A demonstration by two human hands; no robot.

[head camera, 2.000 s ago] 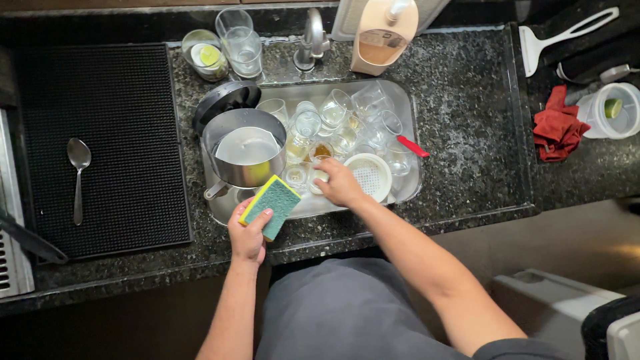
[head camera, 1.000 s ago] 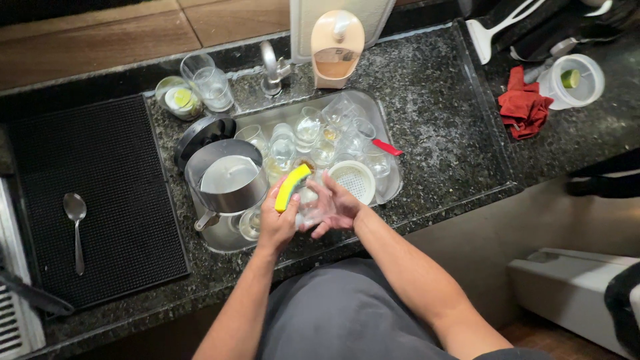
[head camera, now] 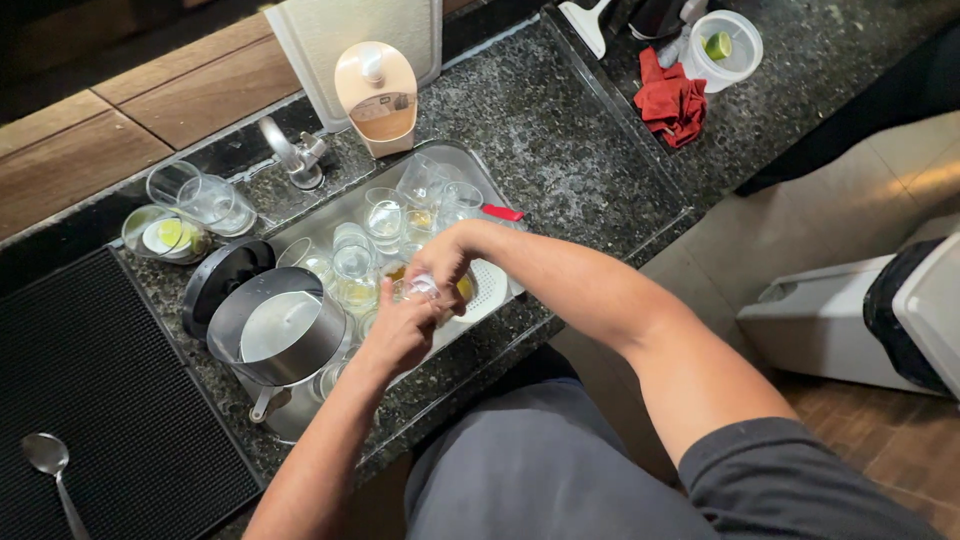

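Over the front of the metal sink [head camera: 480,171], my left hand [head camera: 401,319] and my right hand [head camera: 444,266] meet around a small clear glass [head camera: 424,285]. The fingers of both hands cover most of it. Some yellow of the sponge [head camera: 466,288] shows beside my right hand; how it is held is hidden. Several drinking glasses [head camera: 385,219] crowd the sink behind my hands. A white perforated strainer [head camera: 489,292] lies to their right, near a red handle [head camera: 502,213]. To the left stands a dark pot [head camera: 277,326] with whitish liquid, its black lid [head camera: 225,285] leaning behind it.
The faucet [head camera: 296,154] and a soap dispenser [head camera: 377,97] stand behind the sink. Glasses [head camera: 217,202] sit at the back left. A spoon [head camera: 46,454] lies on the black ribbed mat [head camera: 97,390]. A red cloth [head camera: 671,101] and a plastic tub [head camera: 739,52] are at the right.
Two seconds ago the sponge was plainly in my left hand while my right reached among the glasses. Now both hands are together around a glass, and the sponge is mostly hidden. The view has turned.
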